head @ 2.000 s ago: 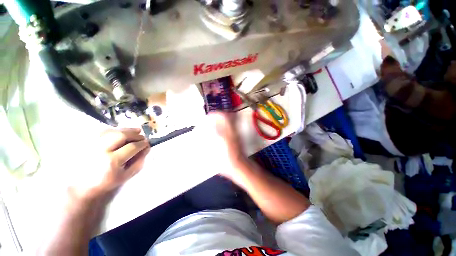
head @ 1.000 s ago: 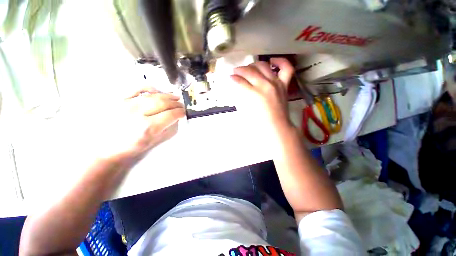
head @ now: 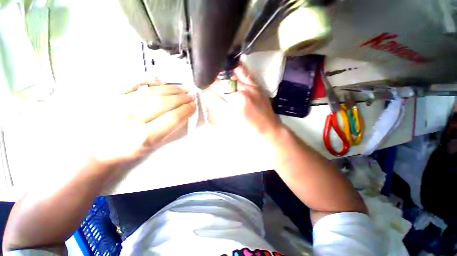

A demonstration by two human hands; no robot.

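Note:
My left hand (head: 163, 110) lies on the white table left of the needle area, fingertips together at a small pale fabric piece (head: 199, 114). My right hand (head: 245, 102) is on the other side of it, fingers reaching up to the presser foot area. The fabric piece is washed out by glare and seems pinched between both hands' fingertips; the right hand's exact hold is hard to see. A dark part of the sewing machine head (head: 213, 40) hides the needle.
A black smartphone (head: 299, 87) lies right of my right hand. Red-handled scissors (head: 335, 135), yellow-green handles (head: 352, 125) and a white cloth strip (head: 388, 125) are further right. Pale layered cloth (head: 30, 55) is far left. A blue basket (head: 100, 227) and fabric heap (head: 378, 200) are below.
My right hand has moved left from beside the phone to the fabric at the needle area, uncovering the phone. The view has shifted, and the dark strip below the needle is now covered.

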